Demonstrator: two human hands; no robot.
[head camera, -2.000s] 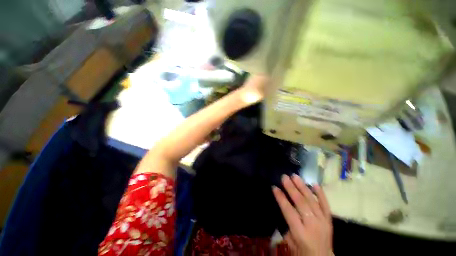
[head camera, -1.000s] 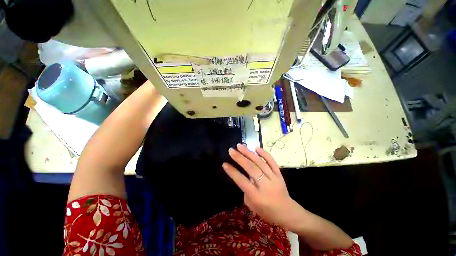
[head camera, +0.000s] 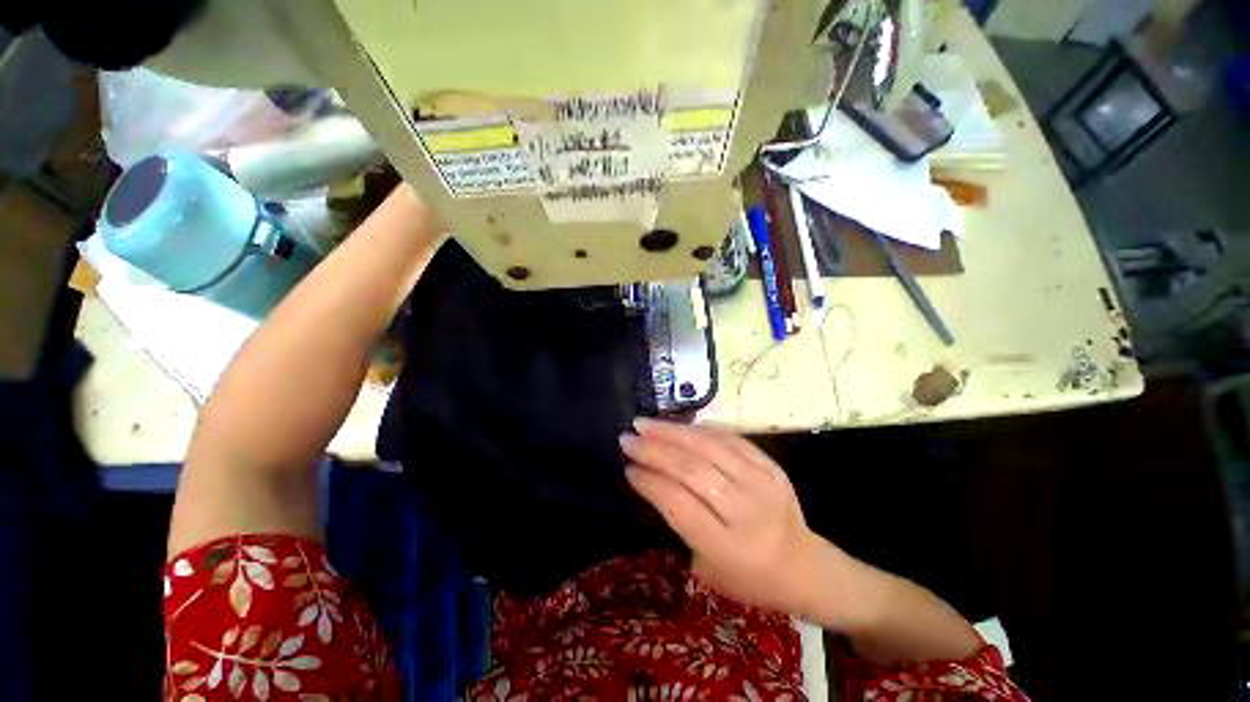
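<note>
The black garment piece (head camera: 528, 412) lies over the front of the machine bed and hangs towards my lap. The cream sewing machine head (head camera: 576, 151) stands above its far end. The silver bed plate (head camera: 681, 350) shows at the cloth's right edge. My right hand (head camera: 720, 497) lies with fingers extended on the cloth's right edge, just below the plate. My left forearm reaches up behind the head's left side; my left hand is hidden there. The needle area is hidden by the head and cloth.
A light blue bottle (head camera: 192, 226) stands on papers at the left. Right of the head lie a blue pen (head camera: 769, 274), a white pen, a long grey blade-like piece (head camera: 914, 291) on brown card, white paper (head camera: 877, 199) and loose thread. The table's front edge (head camera: 960, 414) curves at right.
The view has swung and steadied. Since one second ago my right hand has drawn back slightly towards me, off the silver plate, and more of the plate shows.
</note>
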